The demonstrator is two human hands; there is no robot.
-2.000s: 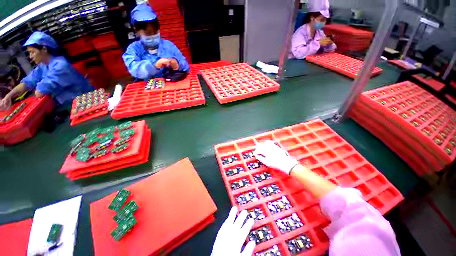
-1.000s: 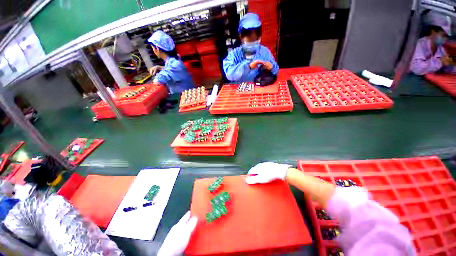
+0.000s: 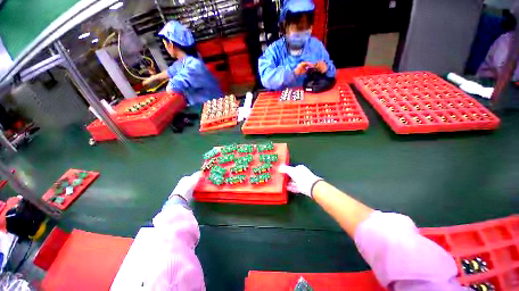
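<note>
A stack of red trays (image 3: 244,196) stands on the green bench in front of me, with many green circuit boards (image 3: 243,161) spread on top. My left hand (image 3: 186,186), in a white glove, is at the left edge of the stack. My right hand (image 3: 300,179), also gloved, is at its right edge, fingers on the side. Both hands hold the stack between them. The flat red tray (image 3: 336,279) shows at the bottom edge, with part of one green board (image 3: 303,285) on it. The compartment tray (image 3: 488,245) is partly visible at lower right, with boards in some pockets.
Across the bench, two people in blue smocks (image 3: 296,62) work behind red compartment trays (image 3: 307,116). A small red tray with green boards (image 3: 69,188) lies at left. A flat red tray (image 3: 85,261) is at lower left. Metal posts (image 3: 91,94) stand at left.
Both hands have left the flat red tray and moved forward to the sides of the stack with the green boards. The view has shifted forward, so the flat tray now shows only at the bottom.
</note>
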